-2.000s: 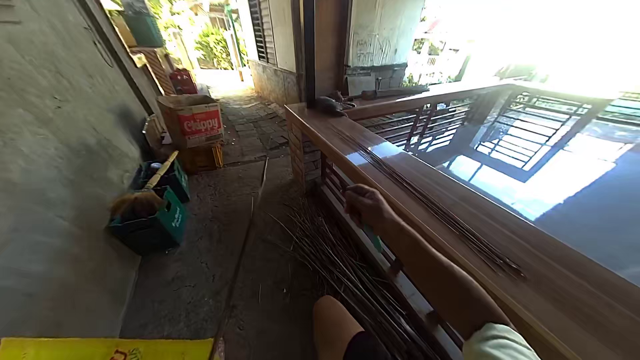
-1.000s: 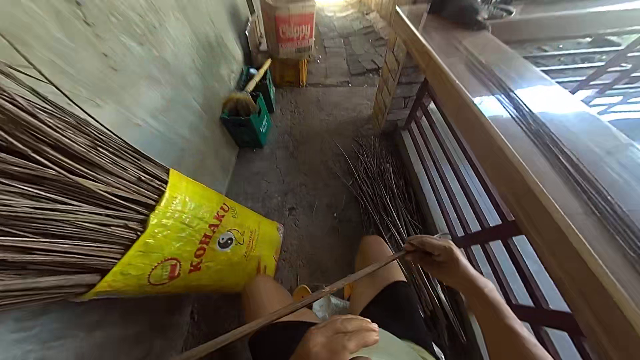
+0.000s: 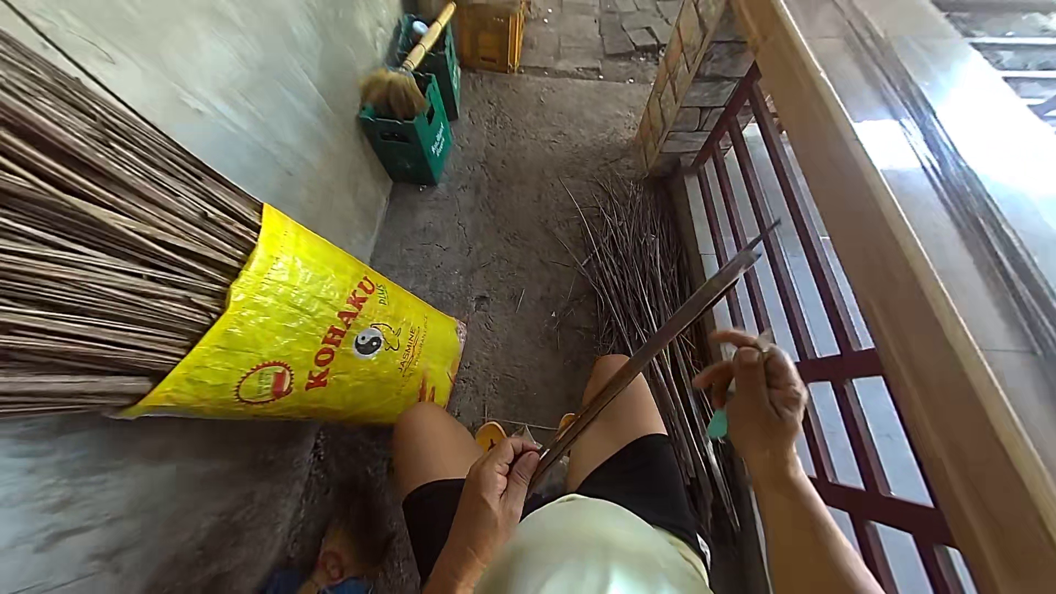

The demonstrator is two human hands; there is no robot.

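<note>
My left hand (image 3: 505, 483) pinches the lower end of a long dark brown palm frond strip (image 3: 643, 355), which slants up to the right across my knees. To the right of the strip, my right hand (image 3: 763, 396) is closed around a small tool with a green handle (image 3: 718, 424); its exact kind cannot be told. Many thin dried sticks (image 3: 99, 256) fill a yellow printed plastic sack (image 3: 346, 338) lying to my left. A loose heap of thin sticks (image 3: 639, 264) lies on the floor at the right, beside the railing. More thin strips (image 3: 957, 157) lie along the ledge.
Green plastic crates (image 3: 412, 144) stand by the wall with a soft broom (image 3: 404, 78) on them, and an orange crate (image 3: 488, 37) is behind. A dark red metal railing (image 3: 837, 363) and its wooden ledge (image 3: 891, 223) run along my right. Part of another person (image 3: 330, 569) shows at bottom left.
The view has swung down and left since the first frame. My right hand has come off the strip it touched a second ago and is now apart from it, while the strip's far end points up and right.
</note>
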